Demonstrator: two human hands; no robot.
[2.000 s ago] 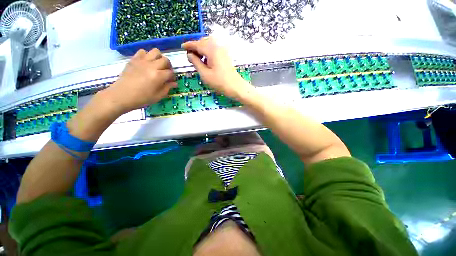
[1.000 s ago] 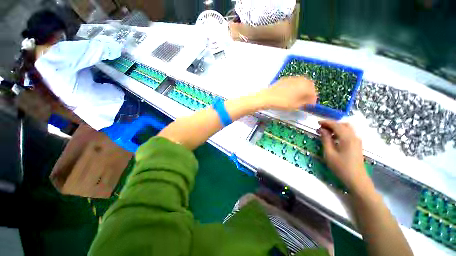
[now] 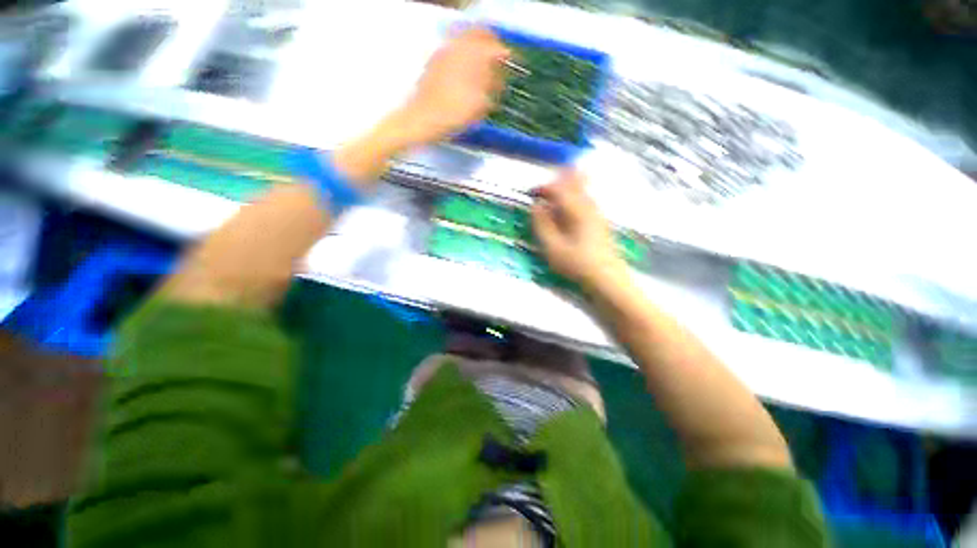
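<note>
The picture is blurred. My left hand (image 3: pixel 461 86), with a blue strap (image 3: pixel 325 180) on its wrist, is at the left side of the blue parts bin (image 3: pixel 532 145), fingers bent over the small dark components (image 3: pixel 546 91). My right hand (image 3: pixel 573 227) is over the right part of a green PCB panel (image 3: pixel 471 230) in the rail track, fingers bent towards the thumb. Whether either hand holds a component cannot be seen.
A heap of silvery-grey components (image 3: pixel 696 139) lies right of the bin on the white bench. Other green panels lie in the track to the left (image 3: pixel 214 161) and right (image 3: pixel 809 310). Blue stools (image 3: pixel 96 278) stand below the bench.
The view has swung back from the left, and the other worker is out of the picture. My left hand is farther over the bin's left side. My right hand remains at the panel.
</note>
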